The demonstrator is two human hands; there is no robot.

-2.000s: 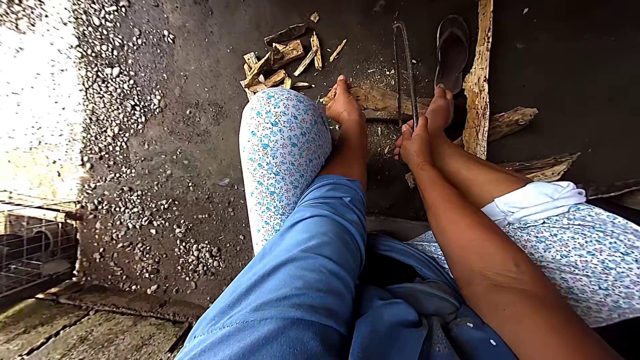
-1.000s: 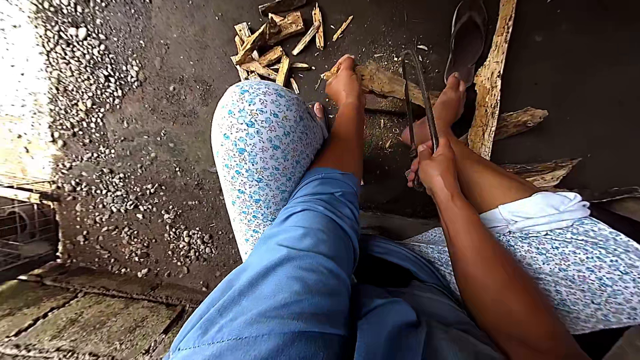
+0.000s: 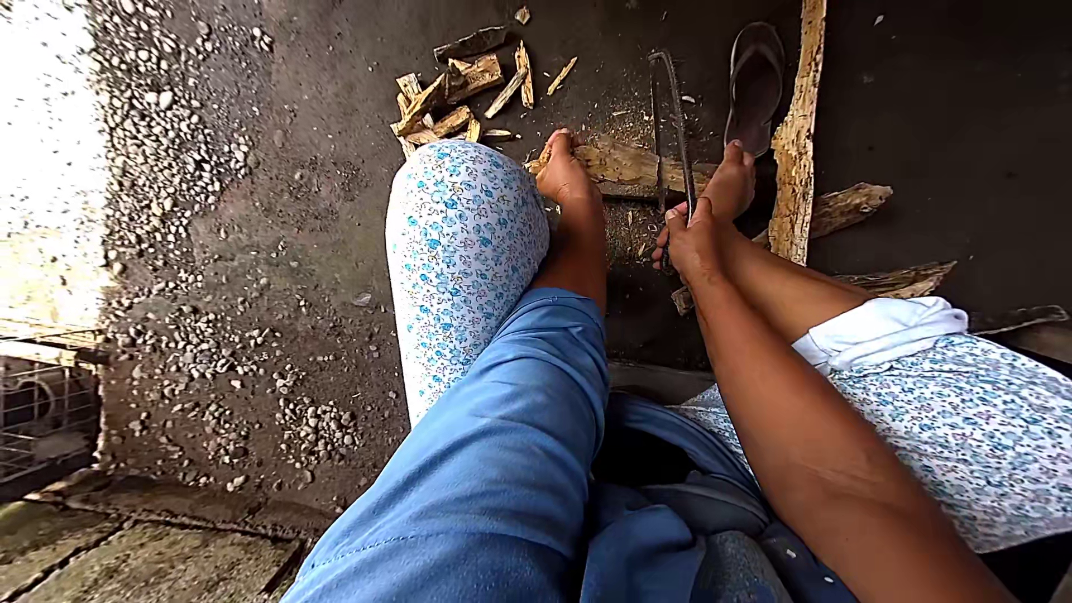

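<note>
My left hand (image 3: 569, 170) presses on the left end of a rough piece of wood (image 3: 624, 162) that lies on the dark ground. My right hand (image 3: 693, 239) is closed around the near end of a bow-type hand saw (image 3: 680, 126). The saw's narrow blade (image 3: 657, 126) crosses over the wood, right of my left hand; whether it touches the wood I cannot tell. My bare foot (image 3: 731, 182) is at the wood's right end. Pale sawdust lies around and below the wood.
Short split wood pieces (image 3: 477, 77) lie in a pile beyond my left knee. A long wooden slab (image 3: 796, 151) and more wood (image 3: 850, 208) are at the right, near a sandal (image 3: 755, 79). Gravel (image 3: 167, 159) and a wire cage (image 3: 46, 402) are at the left.
The saw and my right hand have shifted back and forth over the wood. My left hand has stayed at the wood's left end.
</note>
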